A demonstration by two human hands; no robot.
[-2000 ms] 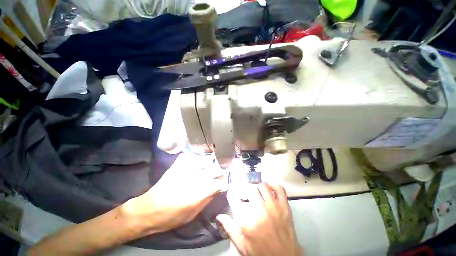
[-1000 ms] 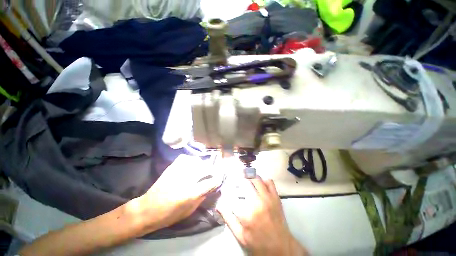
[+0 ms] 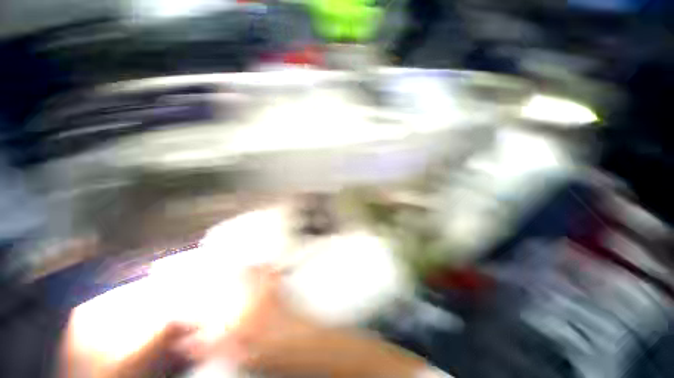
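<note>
The view is strongly blurred. The cream sewing machine is a pale streak across the middle, with a dark blurred shape, probably the snips, on its left end. A skin-coloured, overexposed shape, likely my right hand, is at the lower left, its forearm running to the bottom edge. Its fingers and anything in them cannot be made out. My left hand cannot be told apart with certainty. Needle, presser foot and garment at the needle cannot be made out.
Neon green cloth and something red lie behind the machine. A green strip hangs near its right end. Grey, white, dark blue and red blurred items fill the right side.
The view has swung to the right and blurred. Machine and background have shifted left in the picture, and more items show at right. The grey garment is no longer recognisable.
</note>
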